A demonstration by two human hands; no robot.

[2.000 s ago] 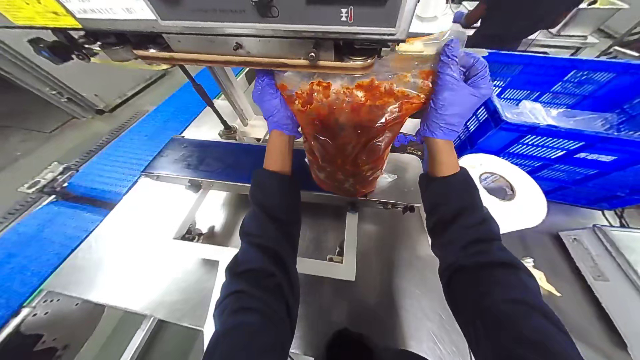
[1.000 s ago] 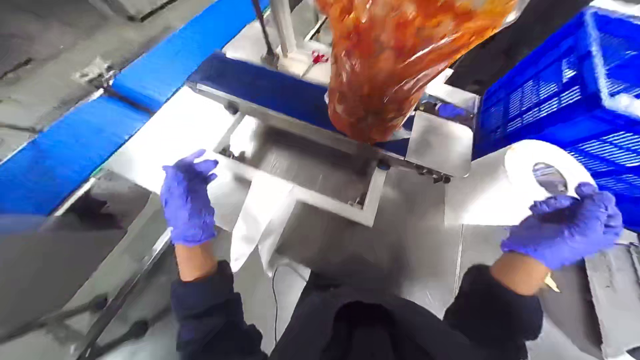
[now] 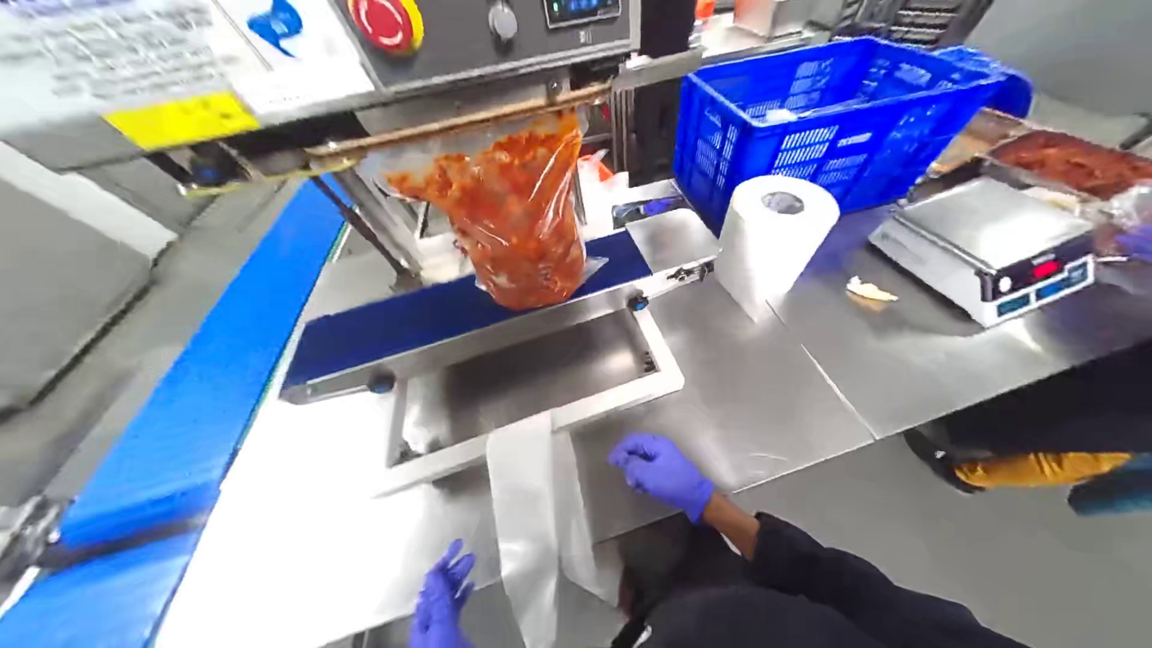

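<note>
A clear plastic bag of red sauced food (image 3: 522, 220) hangs by its top edge in the band sealing machine (image 3: 486, 54), its base on the short dark blue conveyor belt (image 3: 405, 324). My left hand (image 3: 441, 598), in a purple glove, is at the bottom of the view, fingers apart and holding nothing, left of a hanging white paper strip (image 3: 525, 531). My right hand (image 3: 663, 475), gloved alike, is over the steel table's front edge, right of that strip, with fingers partly curled. Nothing shows in it. Neither hand touches the bag.
A white paper roll (image 3: 776, 238) stands right of the small conveyor, before a blue plastic crate (image 3: 810, 126). Farther right are a weighing scale (image 3: 990, 238) and a tray of red food (image 3: 1075, 162). A long blue conveyor (image 3: 198, 387) runs along the left. Part of another person shows at right.
Both my hands held the bag's upper corners two seconds ago and have let go. The bag now hangs in the sealer farther left along it. My right hand has come away from near the paper roll.
</note>
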